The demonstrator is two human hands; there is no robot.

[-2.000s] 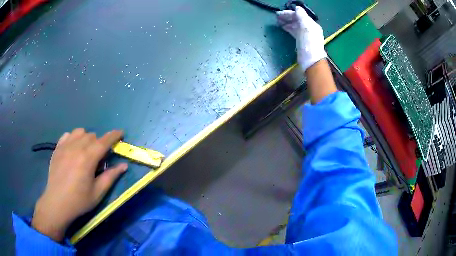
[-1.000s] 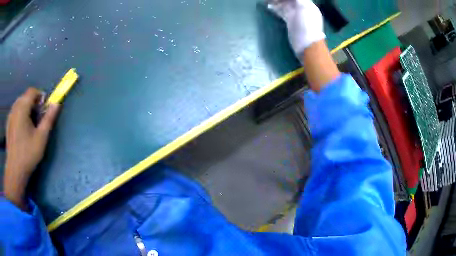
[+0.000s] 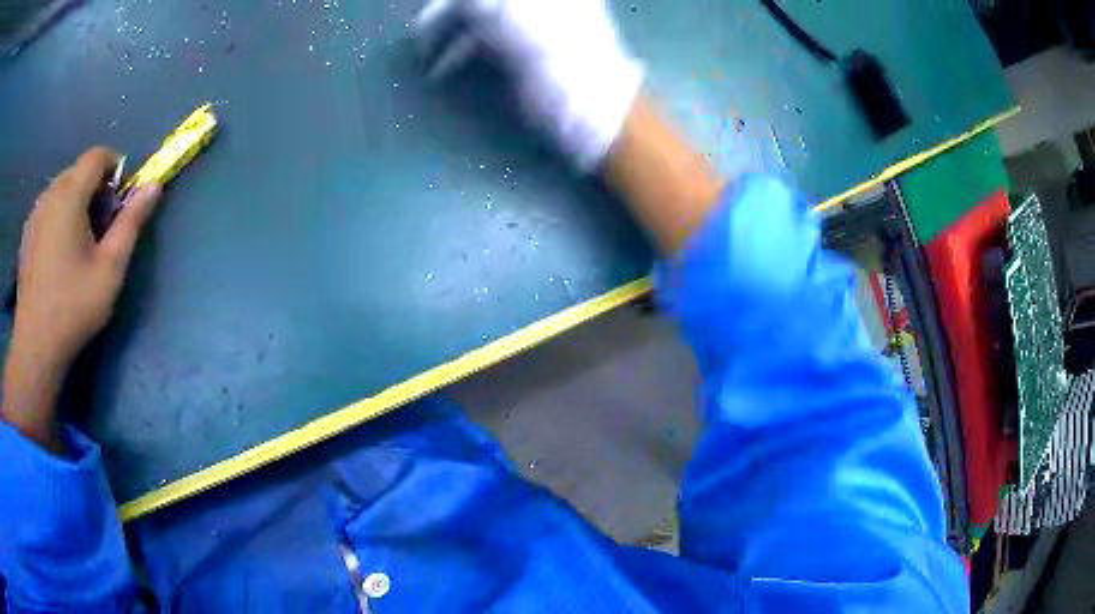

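Note:
My left hand [image 3: 78, 246] is bare and holds a short yellow-handled tool [image 3: 177, 150] over the mat at the left, its yellow end pointing up and right. My right hand [image 3: 558, 66], in a white glove, is blurred and reaches over the mat at the top middle; its fingers are too blurred to tell whether they hold anything. Tiny bright lead clippings [image 3: 483, 286] lie scattered on the dark green mat [image 3: 312, 264].
A black block-like item [image 3: 873, 94] with a cable lies at the top right. Yellow edging [image 3: 396, 396] runs along the bench's near edge. At the right, a green circuit board [image 3: 1035, 330] stands beside a red pad [image 3: 970, 348]. Striped parts show at the far right.
My right hand has moved left and away from the black item, which now lies free on the mat. My left hand moved left with the yellow tool, then stayed nearly in place.

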